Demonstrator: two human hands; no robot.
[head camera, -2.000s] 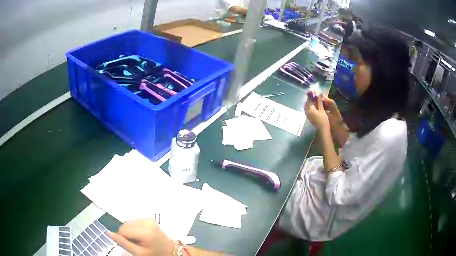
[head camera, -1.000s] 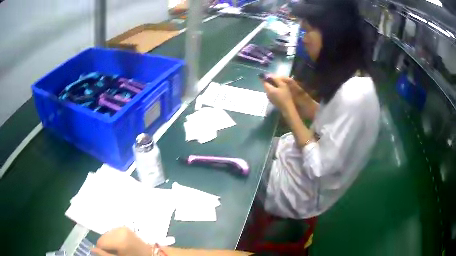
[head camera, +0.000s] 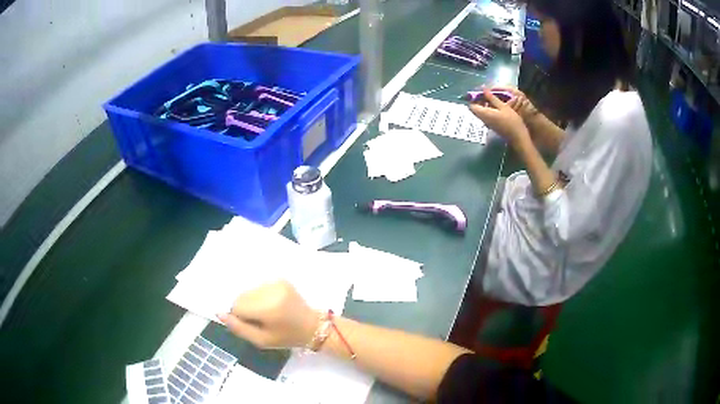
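My right hand (head camera: 272, 316) reaches in from the lower right, palm down, fingers bent and close together. Its fingertips are over the green bench, just above the silver-grey label sheet (head camera: 202, 371), with grey rectangles. Whether they pinch a tiny label is too small to tell. A narrower label strip (head camera: 146, 382) lies left of that sheet. Plain white sheets (head camera: 245, 256) lie behind my hand, and another white sheet (head camera: 328, 377) lies under my forearm. My left hand is not in view. A black-and-purple handheld unit (head camera: 418, 209) lies on the bench to the right.
A blue tote (head camera: 201, 170) holds purple and teal-black units. A white bottle (head camera: 312, 213) stands before it. Small white sheets (head camera: 387, 274), folded white papers (head camera: 401, 152) and an outlined label sheet (head camera: 442, 118) lie rightward. A seated person (head camera: 580, 197) holds a purple-and-black unit.
My right hand has lifted off the label sheet and moved up and right, showing more forearm. The view has shifted. The neighbour's hands now show more of a purple-and-black unit.
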